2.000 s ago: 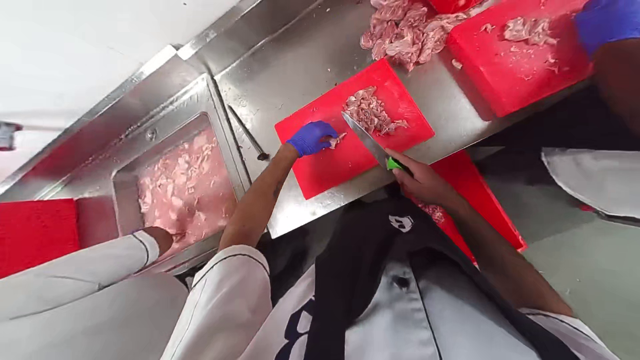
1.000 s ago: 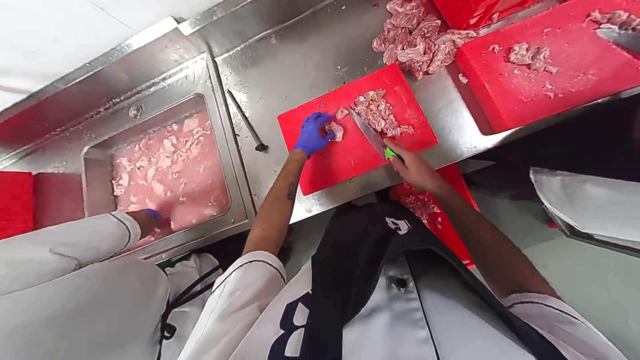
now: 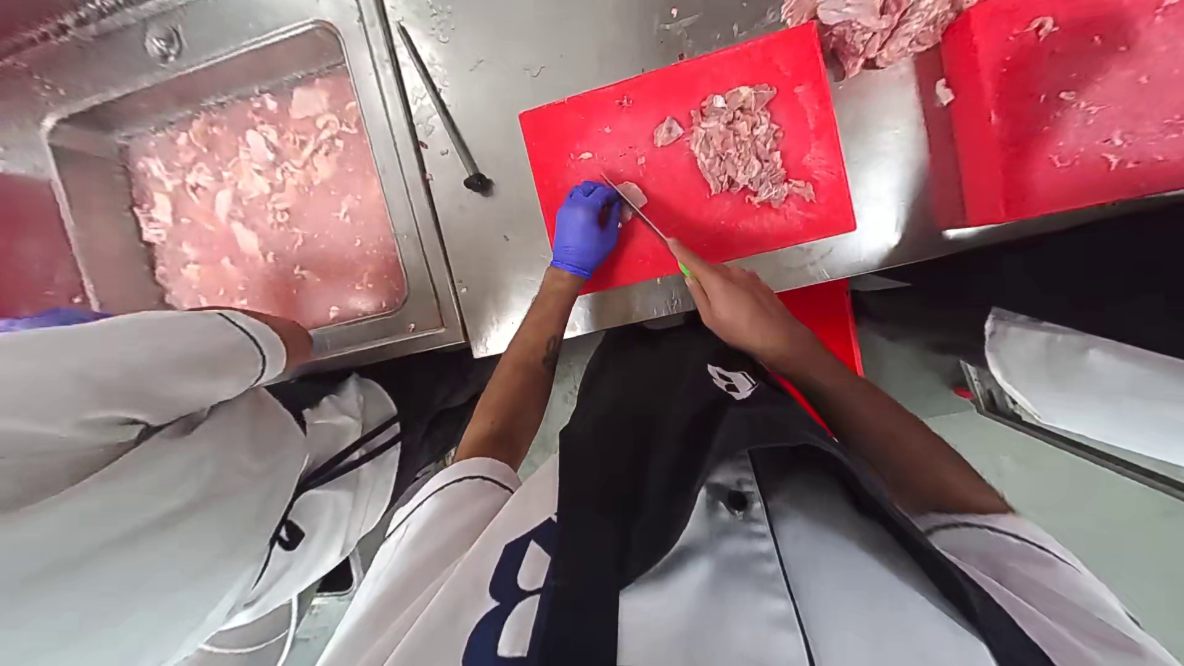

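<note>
My left hand (image 3: 586, 225), in a blue glove, rests on the left part of a red cutting board (image 3: 638, 102), its fingers bent at a small piece of raw meat (image 3: 633, 196). Whether the fingers grip the piece cannot be made out. My bare right hand (image 3: 735, 301) is closed on the handle of a kitchen knife (image 3: 643, 215), of which a bit of green shows. The blade lies across the small piece, its tip close to my left fingers. A heap of cut raw meat (image 3: 740, 148) sits right of the middle of the board, with one loose piece (image 3: 668, 131) beside it.
At left, a steel sink (image 3: 370, 148) holds pinkish liquid and meat pieces. A dark rod (image 3: 444, 116) lies between sink and board. More raw meat (image 3: 879, 32) and another red board (image 3: 980, 120) are at upper right. A co-worker's sleeve (image 3: 139, 370) reaches in at left.
The knife has moved left, away from the cut heap to the small piece by my left hand. The other worker's knife at the right board has left the view. The view has shifted closer.
</note>
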